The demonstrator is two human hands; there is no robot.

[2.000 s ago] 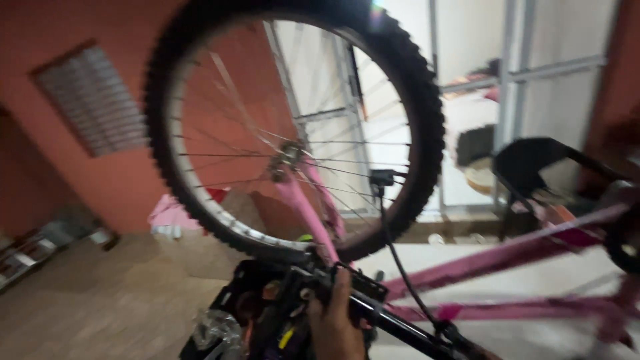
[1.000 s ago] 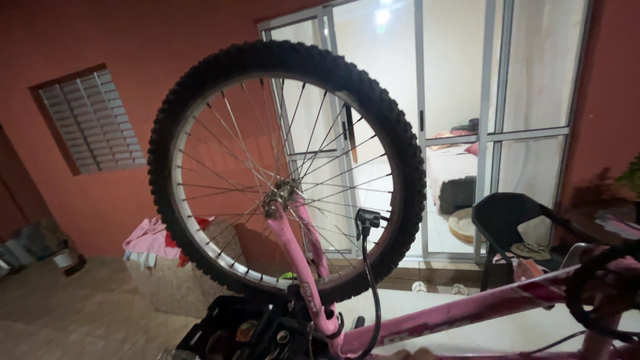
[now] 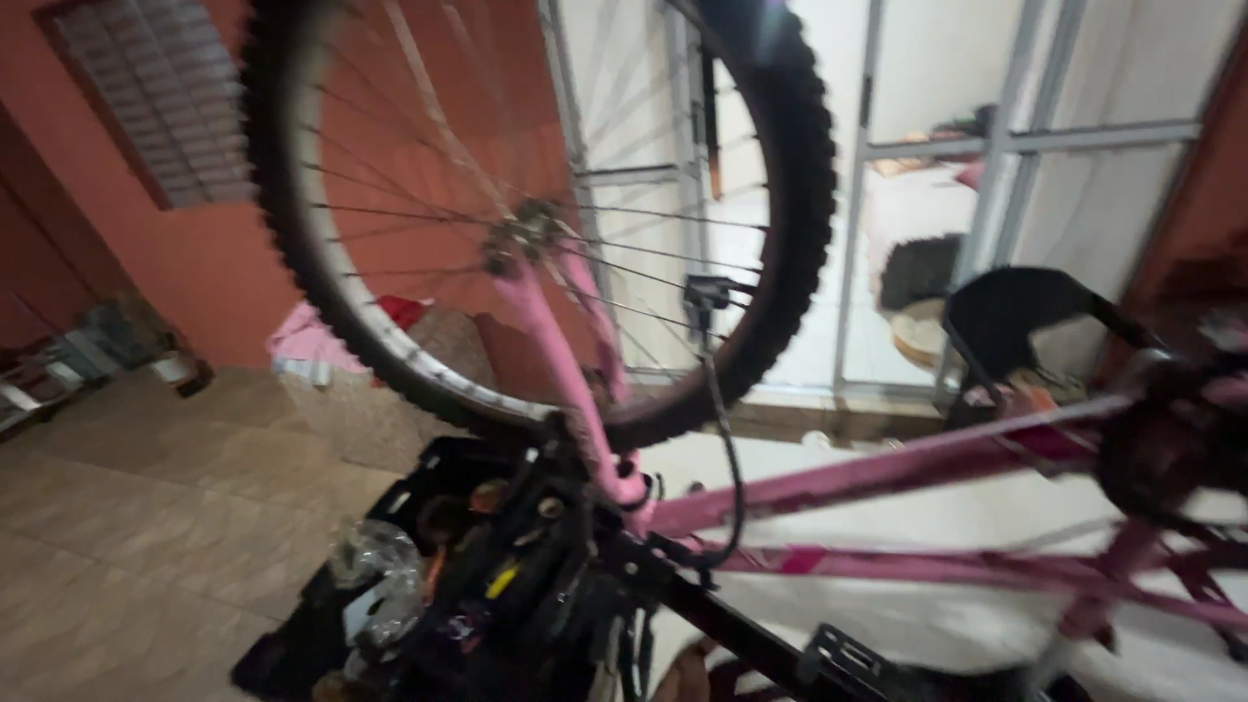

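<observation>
A pink bicycle frame is upside down, with its knobby-tyred wheel raised. A black pump head sits at the inner side of the rim, and its black hose curves down toward the frame. A black pump slants across the lower middle. Beside and below it, a small blurred piece of skin, seemingly my left hand, shows at the bottom edge; its fingers and grip are hidden. My right hand is not in view.
A black crate of tools and clear plastic stands under the wheel. Behind are a stone block with pink cloth, a black chair and glass sliding doors. Blurred objects line the left wall.
Two seconds ago a hand was around the black pump below the wheel; now only a bit of skin shows at the bottom edge. The pump head stays at the rim. The view has shifted.
</observation>
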